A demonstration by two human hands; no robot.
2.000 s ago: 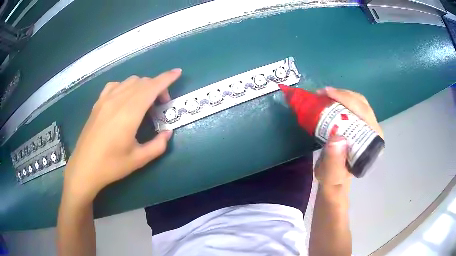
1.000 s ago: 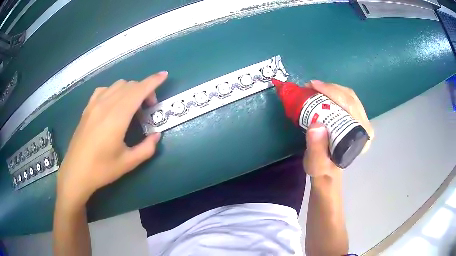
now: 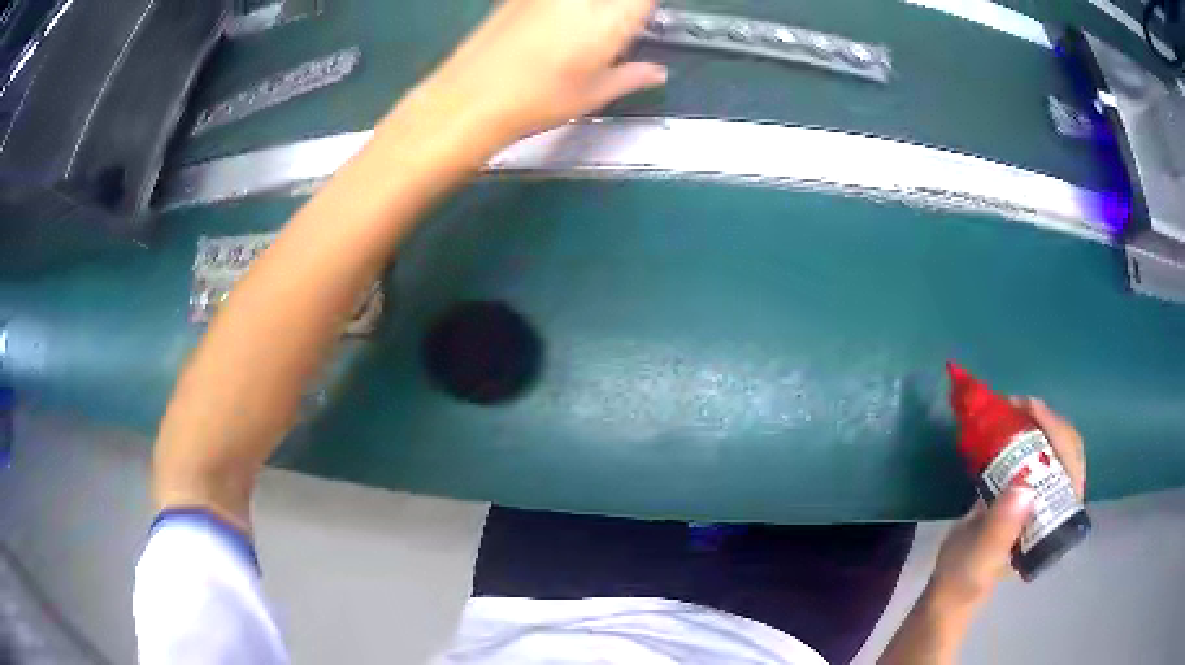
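My left hand point(image 3: 565, 59) reaches over the white rail at the top, its upper part cut off by the picture's edge. Thumb and fingers are apart beside the left end of a silver component strip point(image 3: 780, 46) in the far lane; contact is unclear. My right hand point(image 3: 994, 520) holds the glue bottle point(image 3: 1027, 487) at lower right, red nozzle pointing up and left, above the green surface point(image 3: 728, 338). No strip is under the nozzle. Waiting strips point(image 3: 228, 266) lie at left, partly hidden behind my left forearm.
The white rail point(image 3: 780, 150) runs across between the lanes. A dark round spot point(image 3: 482, 352) is on the near surface. Another strip point(image 3: 280, 91) lies in the far lane at upper left. Machine housings stand at left point(image 3: 111, 104) and right point(image 3: 1137, 143), the right one with violet light.
The view has shifted left. My left hand has moved from the near surface to the far lane, and the strip is gone from between my hands. The bottle has moved away to the lower right.
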